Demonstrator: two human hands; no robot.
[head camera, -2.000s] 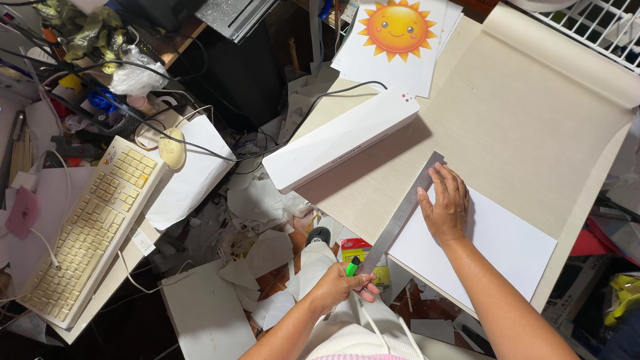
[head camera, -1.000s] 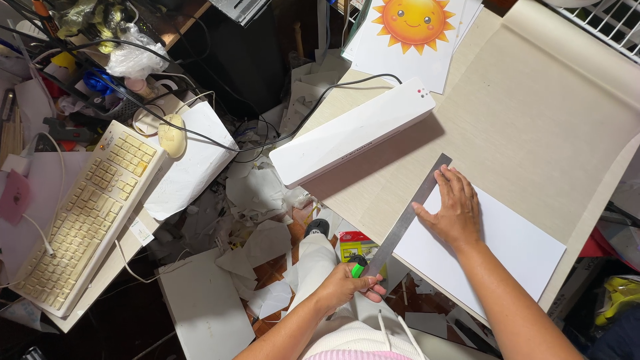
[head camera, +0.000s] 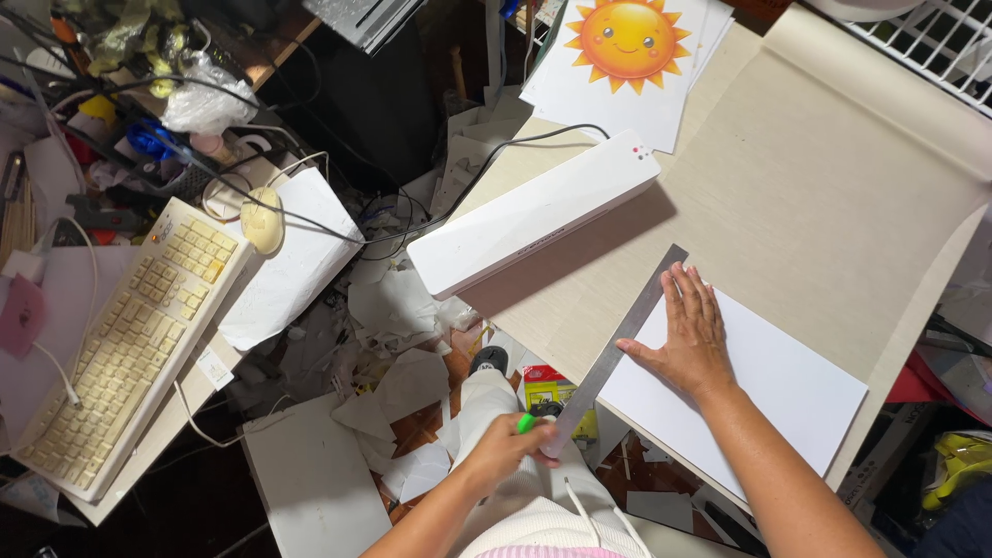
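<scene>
A steel ruler lies slanted along the left edge of a blank white paper sheet, its lower end past the table's edge. My right hand is spread flat over the sheet's upper left corner, thumb and fingertips touching the ruler. My left hand grips the ruler's lower end and also holds a green-tipped tool, mostly hidden by the fingers; its kind I cannot tell. Above the ruler, a long white laminator-like device with a black cable rests on the table.
Sheets with a smiling sun picture lie at the table's top edge. To the left are a yellowed keyboard, a mouse and tangled cables. Paper scraps cover the floor. A white wire rack stands at the upper right.
Both hands stay at the ruler in all frames. The view has shifted slightly; nothing else has plainly changed.
</scene>
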